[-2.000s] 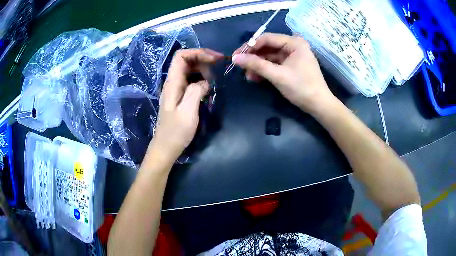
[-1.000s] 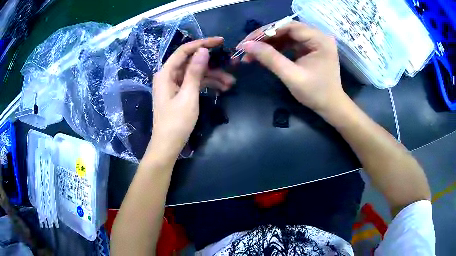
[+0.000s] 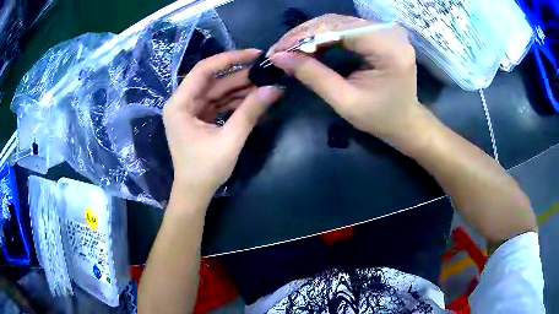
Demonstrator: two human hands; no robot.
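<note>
My left hand [image 3: 211, 119] pinches a small black block [image 3: 267, 71] between its fingertips. My right hand [image 3: 361, 73] holds a white stem part [image 3: 349, 35] between thumb and fingers. The stem's thin silver leads point left and reach the black block; whether they sit inside it cannot be told. Something small and shiny shows among the curled fingers of my left hand. Another black block [image 3: 338, 136] lies on the dark tabletop [image 3: 319, 190] below my right hand, and a dark piece [image 3: 295, 16] lies beyond it.
A clear plastic bag [image 3: 104, 122] with dark contents is at the left. A clear tub of white stems [image 3: 456, 43] is at the upper right, beside a blue bin [image 3: 545, 73]. A labelled tub [image 3: 89, 239] and stacked pale trays [image 3: 49, 230] are at the lower left, near another blue bin [image 3: 11, 214].
My left hand now holds a black block. My right hand has brought the white stem's leads against it, and the stem has turned from steeply slanted to nearly level.
</note>
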